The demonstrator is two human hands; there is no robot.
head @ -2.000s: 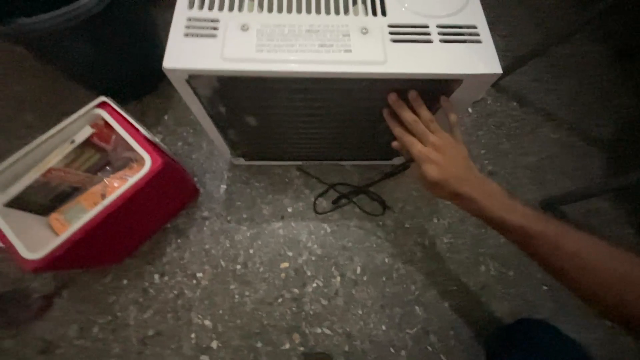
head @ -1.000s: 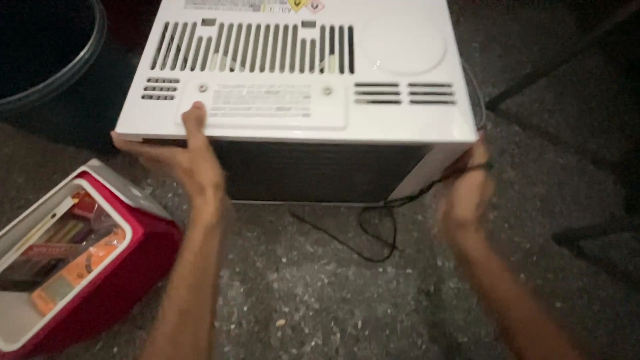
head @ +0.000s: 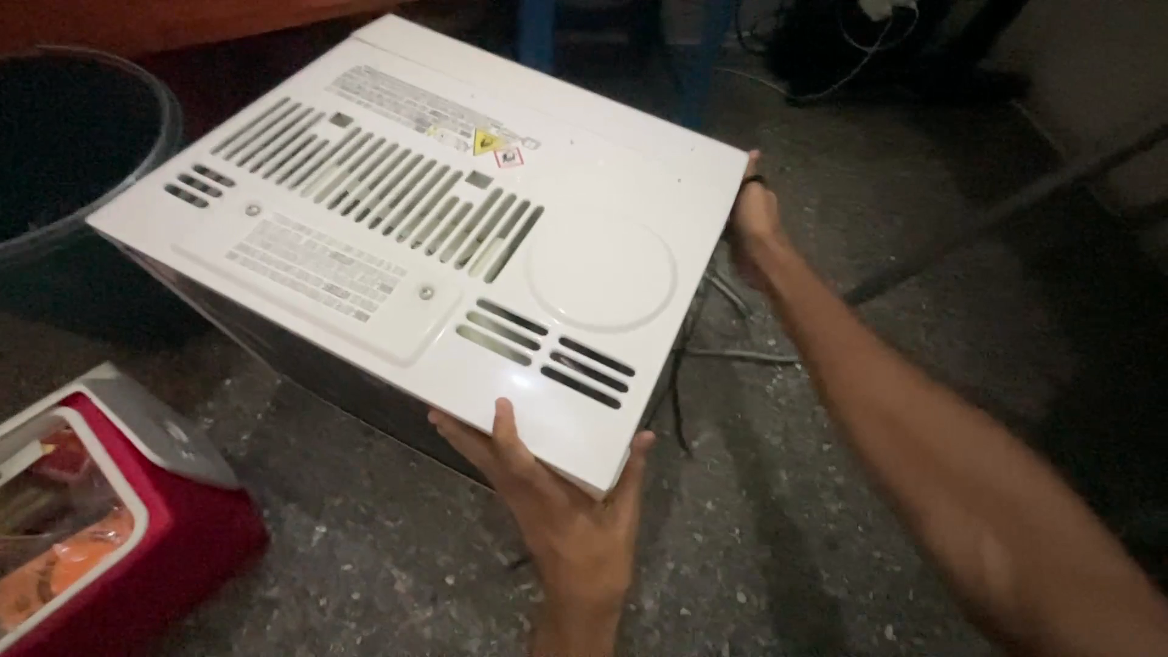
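A white boxy appliance (head: 602,192) with slotted vents, printed labels and a round raised disc on its upper face stands turned at an angle on the floor. At its near corner, my left hand (head: 575,520) grips the edges, thumb and fingers spread on both sides of the corner. My right hand (head: 756,219) holds the far right edge, its fingers partly hidden behind the side. A dark panel (head: 365,392) shows on the side facing the lower left. Thin cords (head: 739,354) lie by the right side, below my right hand.
A red and white cooler box (head: 182,529) with orange and other items inside stands at the lower left. Behind it is a large dark round tub (head: 82,155). A dark metal bar (head: 985,219) crosses at the right, and blue legs (head: 537,36) stand behind the appliance.
The appliance has turned from squarely facing me to an angle. My left hand has moved from its left front edge to the near corner, and my right hand is now at the far right edge.
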